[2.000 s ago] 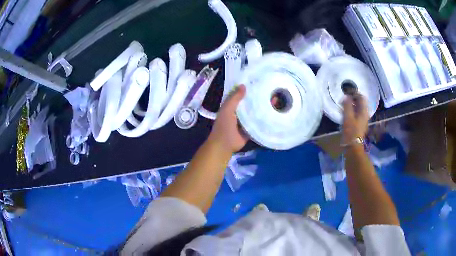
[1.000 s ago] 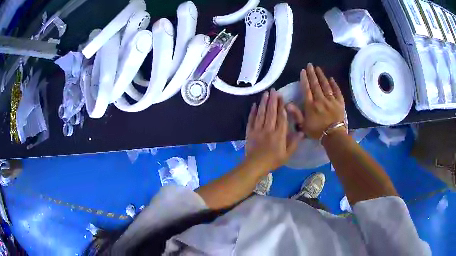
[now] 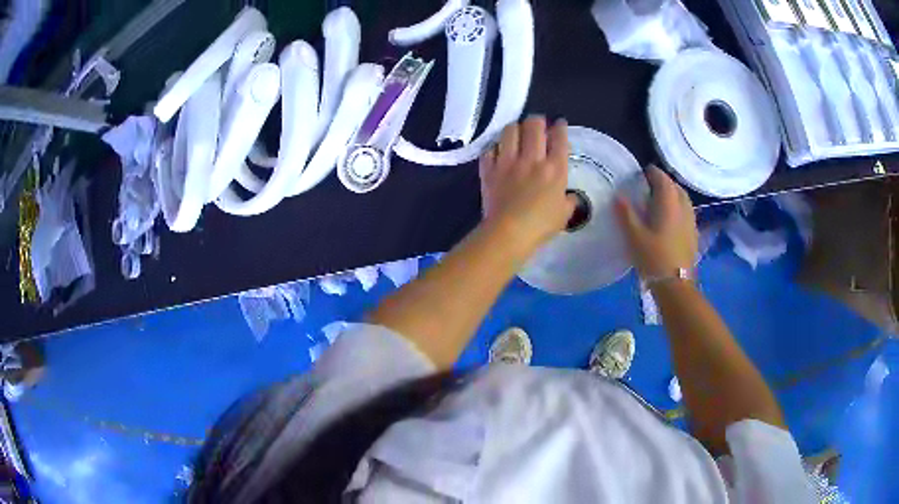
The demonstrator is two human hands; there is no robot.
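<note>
A white tape roll (image 3: 591, 254) with a small dark core hole lies at the front edge of the dark table, partly jutting over it. My left hand (image 3: 527, 177) lies on its left side, the fingers on top and the thumb near the core hole. My right hand (image 3: 665, 224) is at its right edge, fingers and thumb spread; whether it grips the roll is not clear. A second white tape roll (image 3: 680, 123) lies on the table to the right, with no hand on it.
Curved white housings (image 3: 296, 128) cluster at the left, beside an open housing (image 3: 386, 123) with purple inside. Clear plastic wrap (image 3: 651, 28) lies behind the second roll. A blister tray stack (image 3: 828, 98) is at the right. Plastic scraps litter the blue floor (image 3: 444, 340).
Both hands lay flat on the roll a second ago; my right hand has since moved to its right edge, uncovering the core hole. Earlier, my left hand held the roll up.
</note>
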